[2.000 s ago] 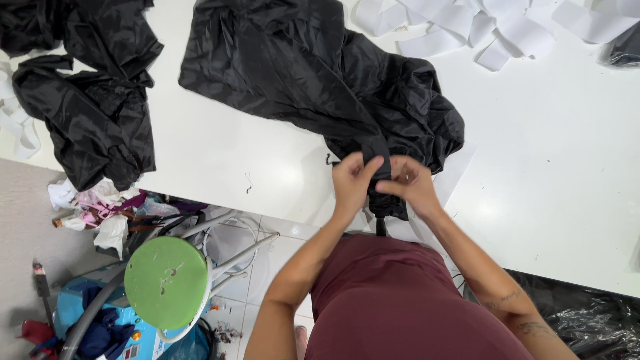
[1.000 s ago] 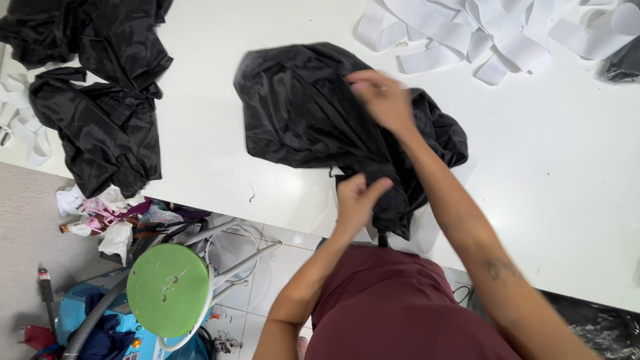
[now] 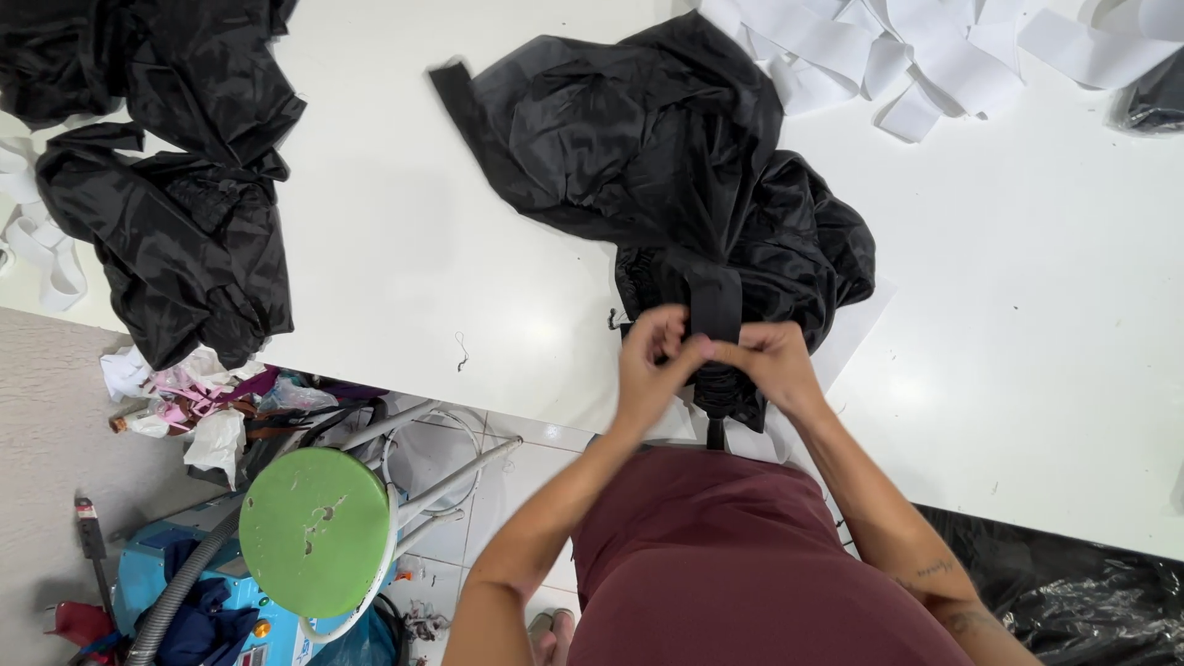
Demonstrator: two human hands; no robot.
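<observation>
A shiny black fabric piece [image 3: 592,139] lies bunched on the white table, spread up and to the left of my hands. Down its near end runs a flat black band [image 3: 716,301]. My left hand [image 3: 664,356] pinches the band's left edge, with the thumb tip at the middle. From the right, my right hand [image 3: 772,361] pinches the same band, and the two thumbs meet. Just below them, gathered black fabric [image 3: 723,387] hangs near the table's edge. The fingertips under the band are partly hidden.
More black fabric pieces [image 3: 199,231] lie at the left of the white table [image 3: 388,203]. White strips [image 3: 916,55] are heaped at the top right. Below the table's edge stand a stool with a green seat [image 3: 314,532] and a blue machine [image 3: 148,564] with a grey hose [image 3: 190,578].
My right hand, up on the fabric one second ago, is back down beside my left hand at the band. The fabric's far part now spreads further up and left, with a strip end showing.
</observation>
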